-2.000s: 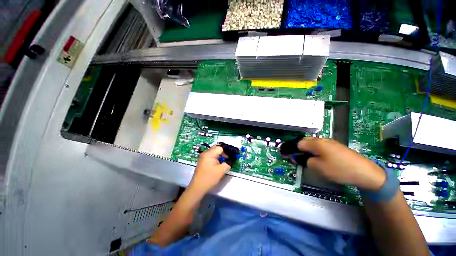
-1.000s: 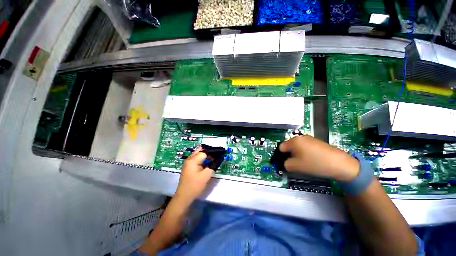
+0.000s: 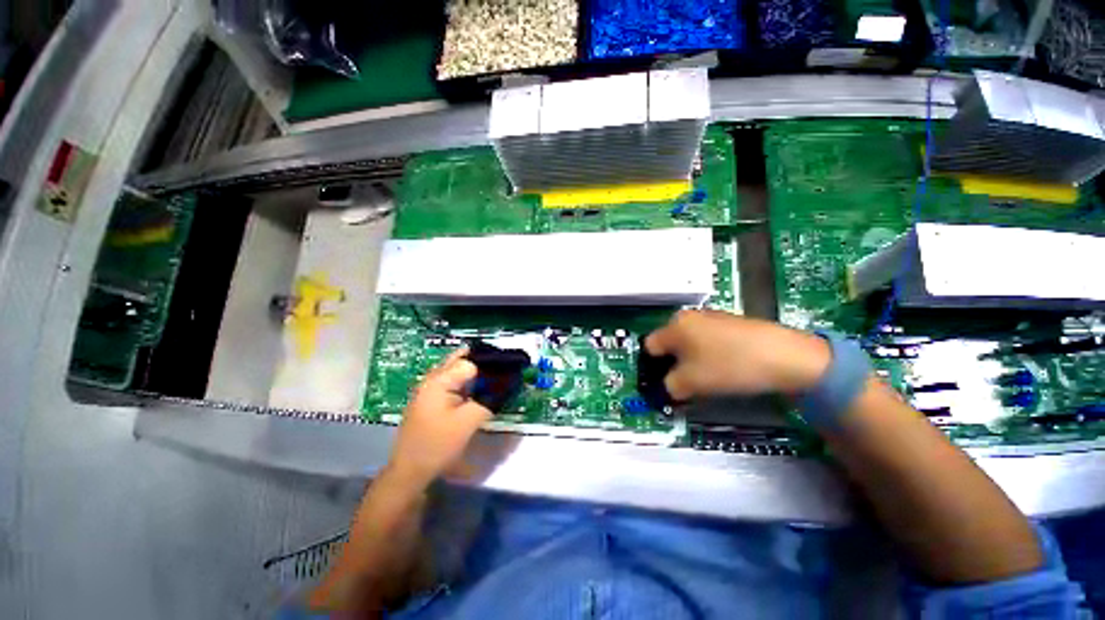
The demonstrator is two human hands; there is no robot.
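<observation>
A large green circuit board lies on the conveyor before me, with a long silver-white heat sink across its middle and a finned heat sink at its rear above a yellow strip. My left hand, black coverings on its fingertips, is over the front left of the board, beside small blue parts. My right hand, also with black fingertips and a blue-grey wrist strap, is at the front right of the board. Whether either hand holds a small part is hidden by the fingers.
Bins of cream components, bright blue components and dark blue components stand behind the rear rail. Another board with heat sinks lies to the right. The front rail runs before me. A thin blue cord hangs at right.
The view has shifted, so the boards and bins sit further left in the picture. Both hands stay low over the same board; my right hand's fingertips are a little nearer its front middle.
</observation>
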